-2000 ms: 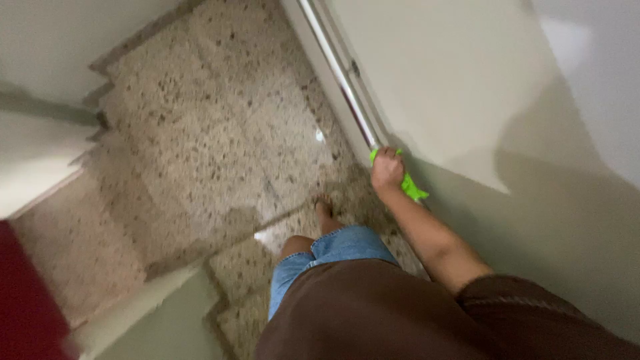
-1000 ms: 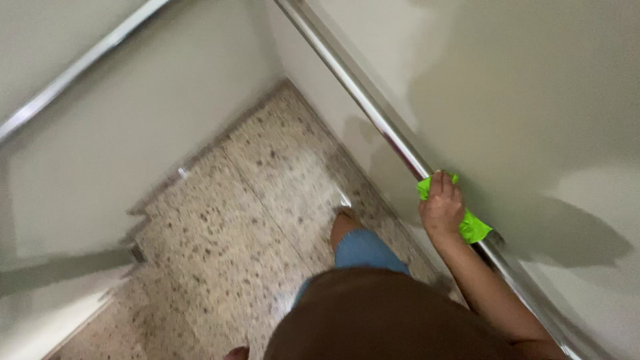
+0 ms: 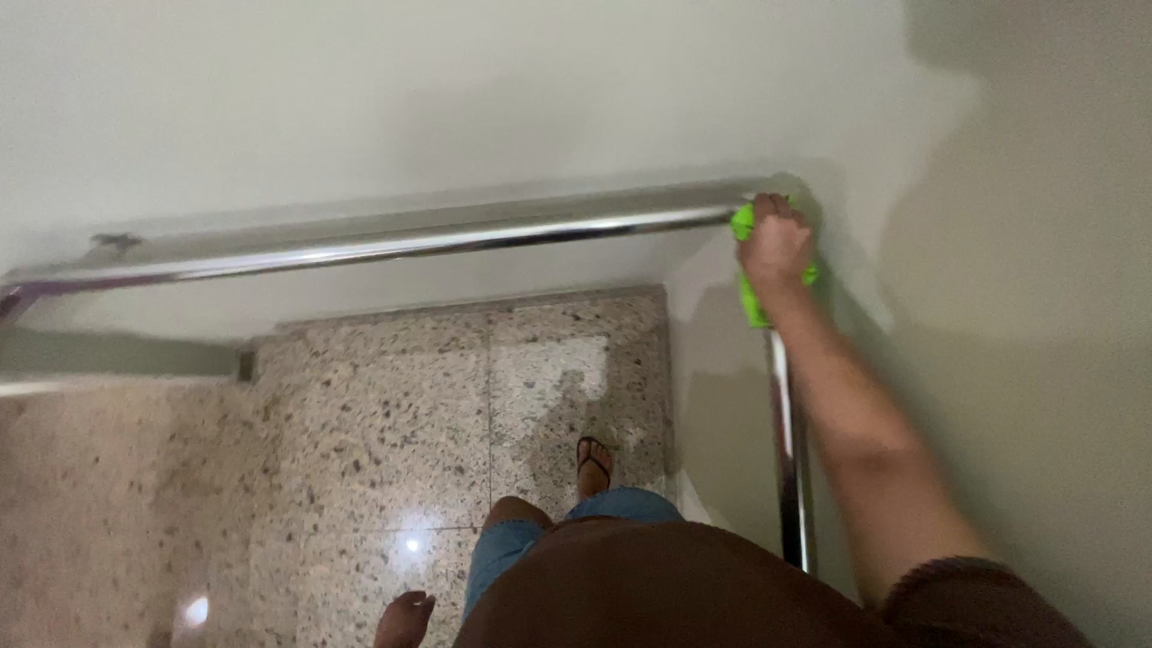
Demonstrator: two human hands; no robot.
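My right hand [image 3: 777,245] is closed around a bright green cloth [image 3: 754,301] at the corner of a shiny metal handrail [image 3: 432,241]. Cloth shows on both sides of the hand and hangs below it along the rail. From that corner one length of rail runs left along the wall and another comes down beneath my forearm. Low in the view, my left hand [image 3: 405,619] hangs beside my leg, away from the rail; it is small and partly cut off by the frame edge, and its fingers are not clear.
Speckled stone floor tiles [image 3: 396,414] lie below, with my sandalled foot [image 3: 593,459] on them near the wall corner. A wall bracket [image 3: 117,241] shows at the left. Under the rail's left part, a low wall end [image 3: 135,353] juts out over the floor.
The right hand with the green cloth has moved along the handrail to its corner. The view has turned a lot. The left hand has come clearly into view at the bottom.
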